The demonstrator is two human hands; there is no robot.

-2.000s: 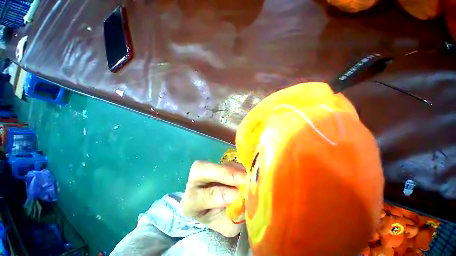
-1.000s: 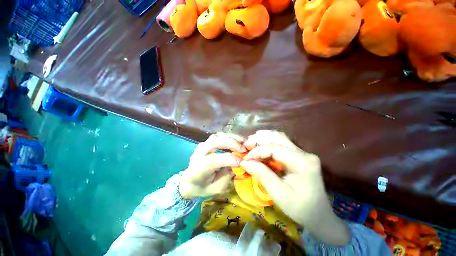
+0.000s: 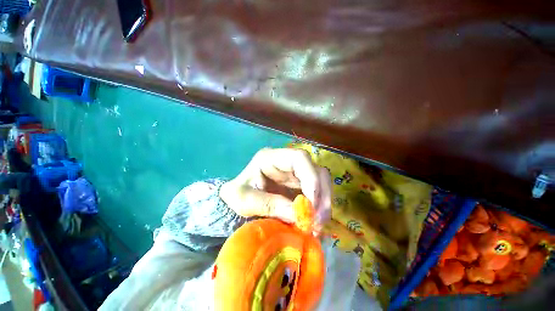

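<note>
An orange plush toy (image 3: 240,258) with a yellow-edged face patch and dark eye marks lies low in the middle, cut off by the bottom edge. My left hand (image 3: 277,185) is just above it, thumb and fingers pinched on a small orange lobe (image 3: 302,211) at the toy's top. I cannot tell whether the lobe is joined to the body. My right hand is not in view. No needle can be made out.
The brown-sheeted table (image 3: 365,67) crosses the top, with a phone (image 3: 132,18) at upper left and a small white piece (image 3: 540,185) at right. A blue basket (image 3: 435,255) of orange pieces stands right of the yellow apron (image 3: 347,206). Blue crates (image 3: 64,84) are at left.
My right hand has left the view. The view has tipped down, so the plush toys on the far table are gone. The held toy now shows its face patch below my left hand.
</note>
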